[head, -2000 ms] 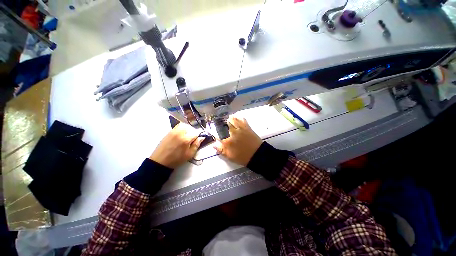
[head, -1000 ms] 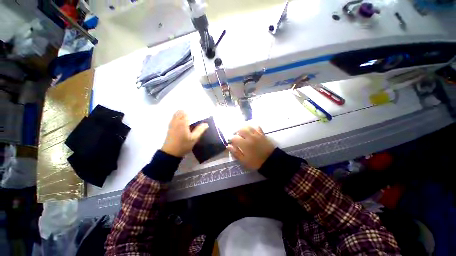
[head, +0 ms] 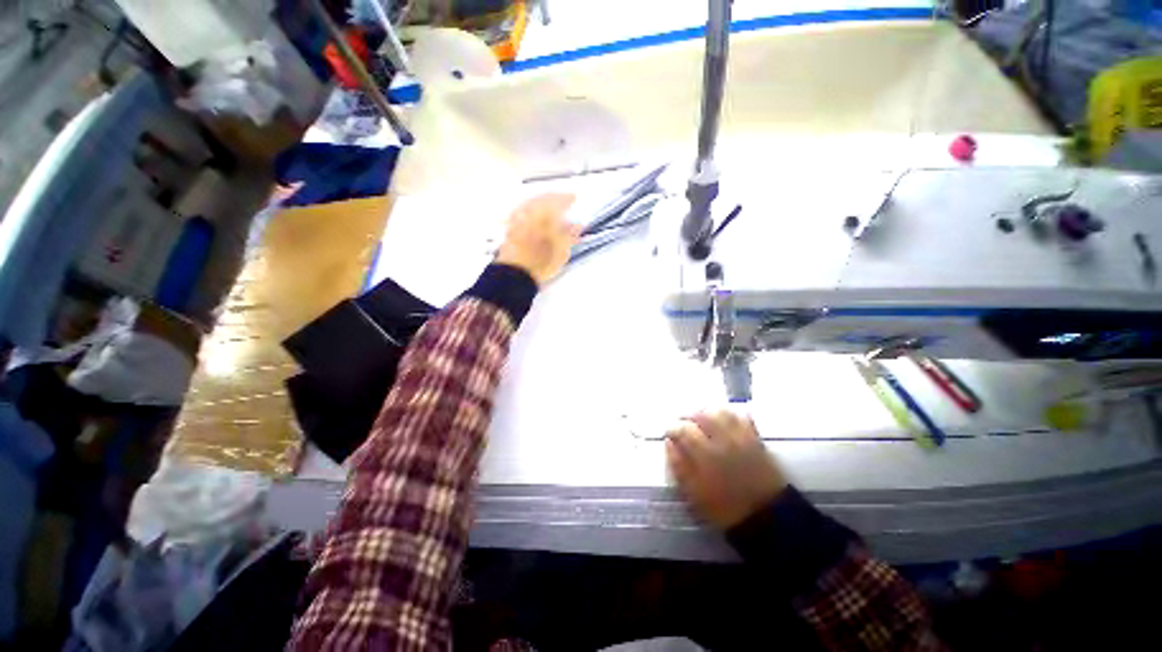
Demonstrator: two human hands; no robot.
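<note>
My left hand point(head: 542, 234) is stretched out to the stack of grey strips point(head: 617, 217) behind and left of the needle. It covers the stack's left part, and its fingertips are blurred, so I cannot tell if it grips a strip. My right hand point(head: 724, 467) rests on the table just in front of the presser foot point(head: 738, 378), fingers curled down. No fabric shows in it, but its underside is hidden. The dark pile point(head: 347, 363) lies at left, partly behind my left sleeve.
The white machine head point(head: 930, 280) reaches in from the right. Yellow-blue snips point(head: 907, 405) and red snips point(head: 947, 383) lie under its arm, with a yellow tag point(head: 1065, 414) farther right. A brown taped board point(head: 261, 335) is at left. A measuring tape point(head: 596, 510) runs along the front edge.
The dark piece has left the spot before the needle. My left hand has moved back and left to the grey stack. My right hand stays near the needle. The view has turned left.
</note>
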